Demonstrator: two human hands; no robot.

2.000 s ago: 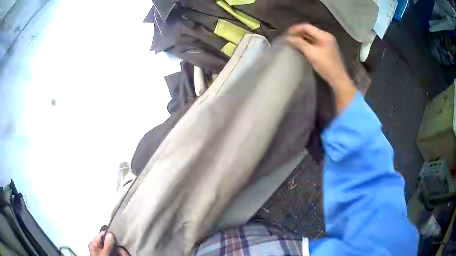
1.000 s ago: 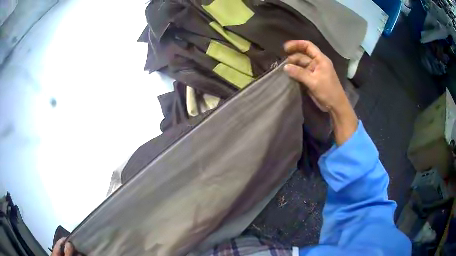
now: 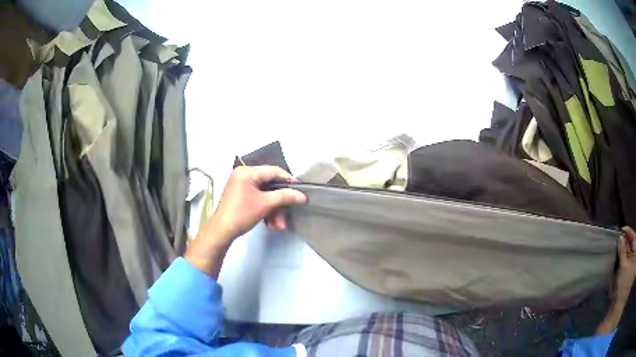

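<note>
A part-sewn garment piece (image 3: 446, 244) in taupe cloth hangs between my two hands, its long seamed edge held taut and almost level. My left hand (image 3: 258, 199) pinches the left end of that edge between thumb and fingers. My right hand (image 3: 627, 254) holds the right end and is partly cut off by the picture's right rim. Behind the edge a dark brown panel (image 3: 481, 174) and a crumpled cream lining (image 3: 373, 171) lie on the table. A dark brown corner (image 3: 268, 155) sticks up behind my left hand.
The white table (image 3: 328, 70) stretches ahead. A hanging stack of taupe, brown and green pieces (image 3: 125, 139) drapes over its left edge. A garment pile (image 3: 551, 77) with lime patches lies at the right. My plaid-covered lap or apron (image 3: 383, 336) is at the bottom.
The view has swung left, bringing the hanging stack into sight. The edge held between my hands, slanted before, is now nearly level. My left hand shows fully, and my right hand is at the rim.
</note>
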